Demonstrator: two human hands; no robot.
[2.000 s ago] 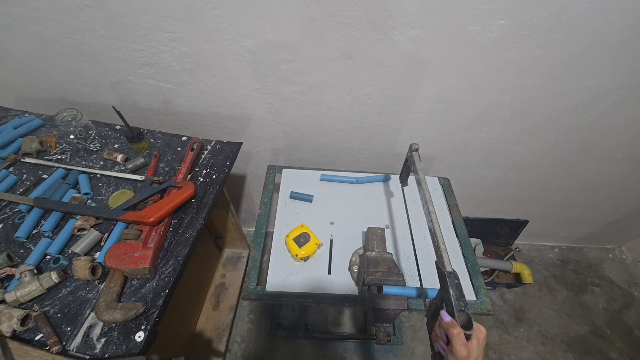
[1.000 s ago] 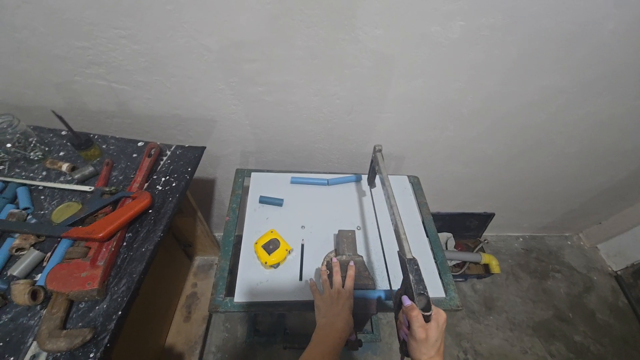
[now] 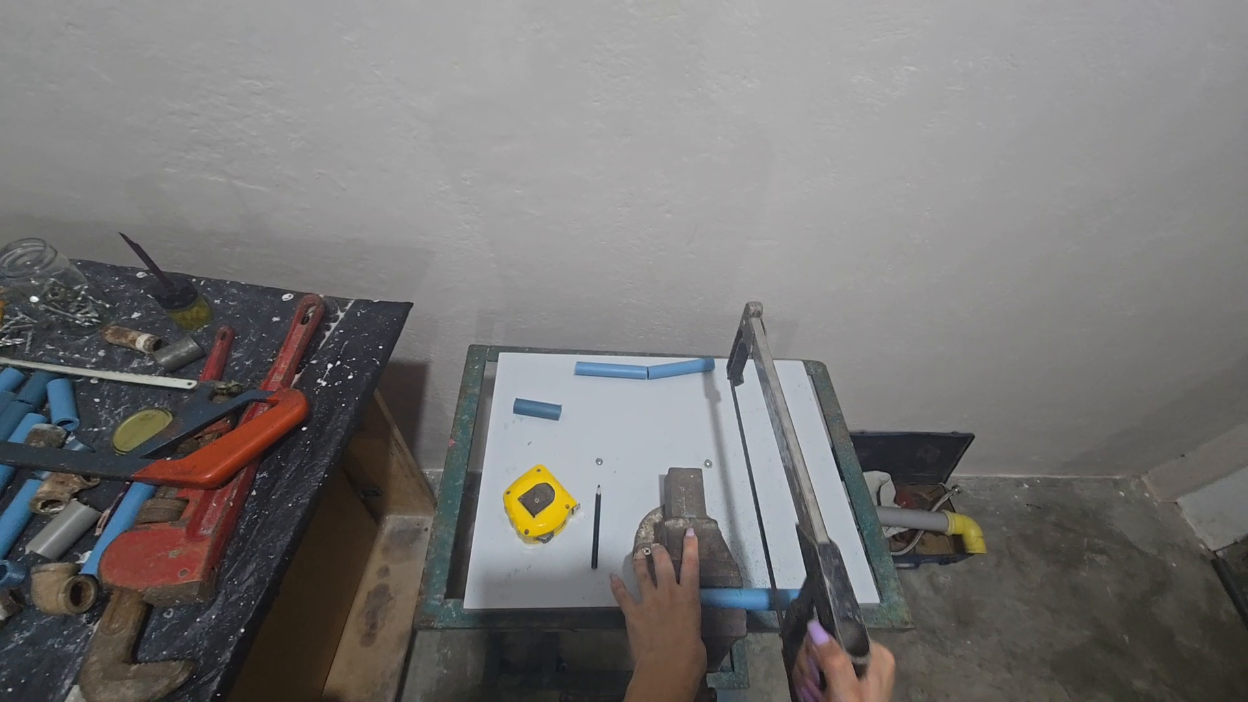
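Note:
My right hand [image 3: 840,667] grips the handle of a hacksaw [image 3: 786,429], whose frame points away from me. Its blade crosses a blue plastic pipe [image 3: 746,599] near the pipe's right end. A metal bench vise [image 3: 687,502] holds that pipe; its jaws on the pipe are partly hidden. My left hand [image 3: 665,609] lies on the vise with the fingers spread. Left of it, on the white board [image 3: 634,429], are a dark pencil [image 3: 597,526] and a yellow tape measure [image 3: 538,502]. Short blue pipe pieces [image 3: 537,409] lie farther back on the board.
At the left, a black paint-spotted table [image 3: 361,336] carries a red pipe wrench [image 3: 185,546], an orange-handled hacksaw [image 3: 253,444], pipe pieces and fittings. A toolbox [image 3: 912,497] with a yellow elbow fitting [image 3: 965,533] stands on the floor at right. A wall rises behind the bench.
My left hand, out of view two seconds ago, came onto the vise by one second ago and is still there. The hacksaw stays in my right hand over the pipe.

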